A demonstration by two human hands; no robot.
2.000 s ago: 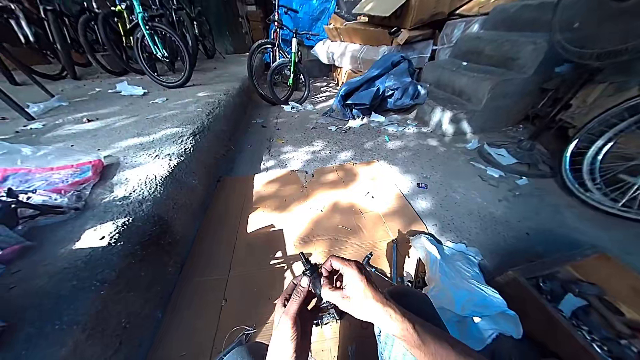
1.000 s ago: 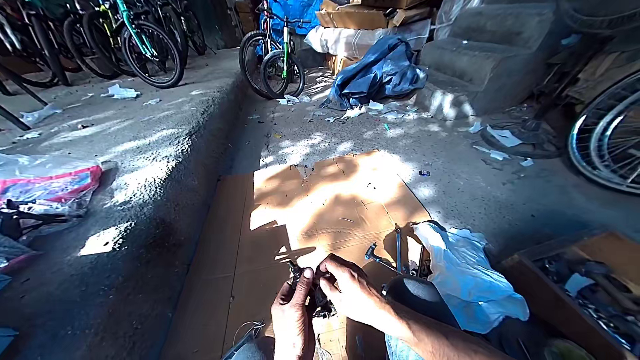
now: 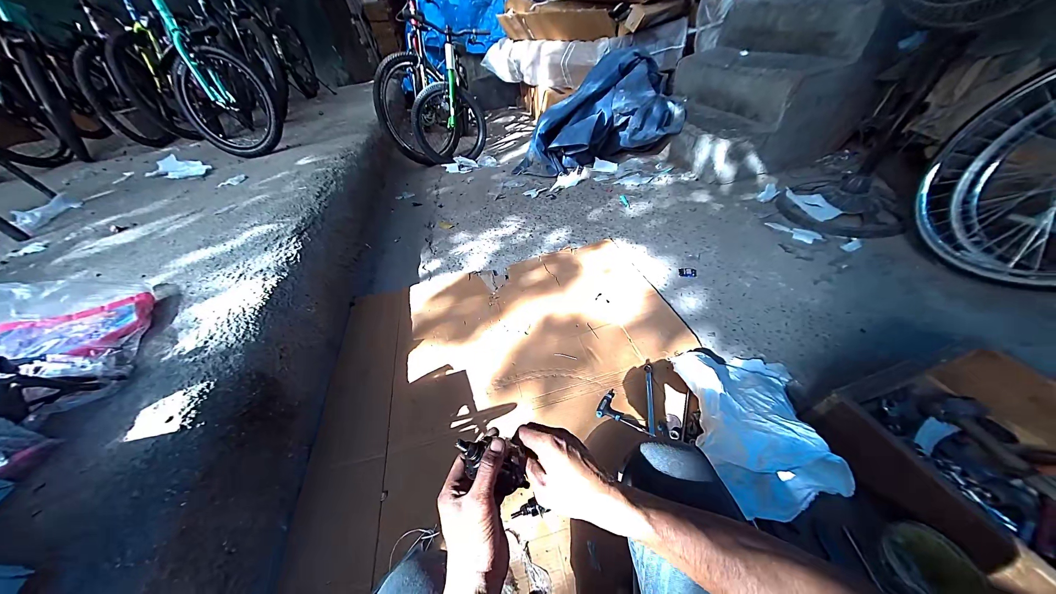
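Observation:
At the lower middle, my left hand (image 3: 477,507) holds a small dark metal mechanical part (image 3: 474,454) with a threaded-looking end, between thumb and fingers. My right hand (image 3: 569,478) meets it from the right, its thumb and fingertips closed on the part's other side; the exact contact is partly hidden. Just below the hands, another small black part (image 3: 530,509) lies over the cardboard sheet (image 3: 528,346). To the right, near my knee, a T-handled tool (image 3: 615,410) and a long metal wrench (image 3: 650,400) rest on the cardboard beside a white plastic bag (image 3: 767,437).
A box of tools (image 3: 1023,561) stands at lower right. A concrete ledge (image 3: 239,272) with a plastic-wrapped package (image 3: 74,330) runs along the left. Bicycles (image 3: 227,99), a blue tarp (image 3: 610,111) and concrete steps (image 3: 734,91) are further back; a bicycle wheel (image 3: 928,194) leans at right.
Both hands stay together at the dark part, with slight shifts of the fingers and of the part's angle. Nothing has plainly been put down or picked up.

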